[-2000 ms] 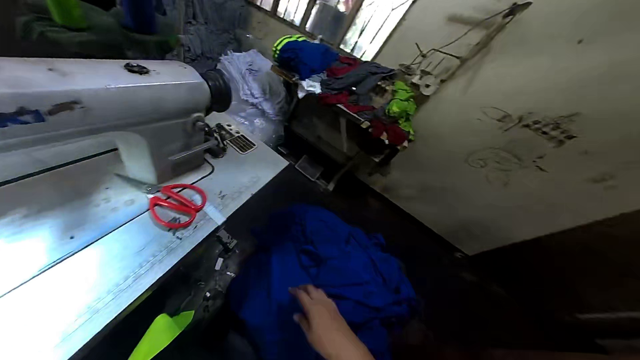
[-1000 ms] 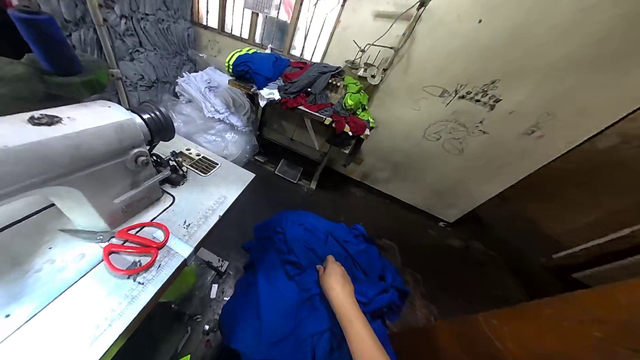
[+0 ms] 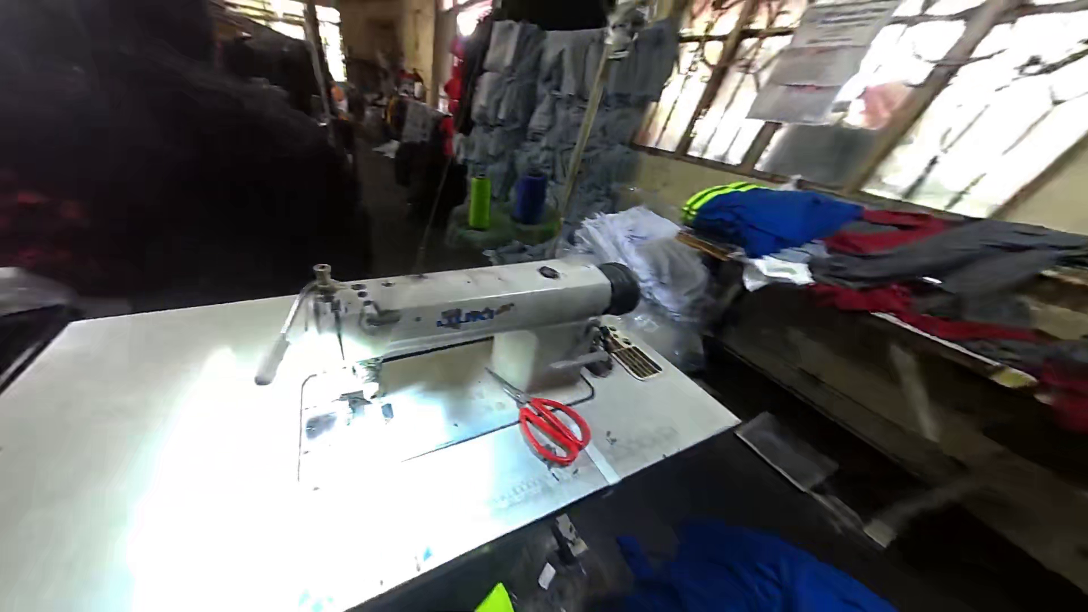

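Observation:
Neither of my hands shows in the head view now. Red-handled scissors [image 3: 554, 430] lie on the white sewing table [image 3: 680, 418], beside the base of a Juki sewing machine [image 3: 476, 308]. Bright light falls around the machine's needle area. Below the table's right edge, a heap of blue fabric [image 3: 739, 568] is partly cut off by the bottom of the view. A scrap of neon yellow-green fabric [image 3: 495, 600] shows at the bottom edge.
Green [image 3: 479, 202] and blue [image 3: 530, 197] thread cones stand behind the machine. White bundles in plastic [image 3: 650, 251] lie past its handwheel. At right, a bench holds blue folded garments [image 3: 769, 217] and red and grey cloth [image 3: 952, 255]. Stacked grey fabric [image 3: 544, 102] rises behind.
The view has swung left and up to the sewing machine. One hand rested on the blue fabric earlier; it is out of view now.

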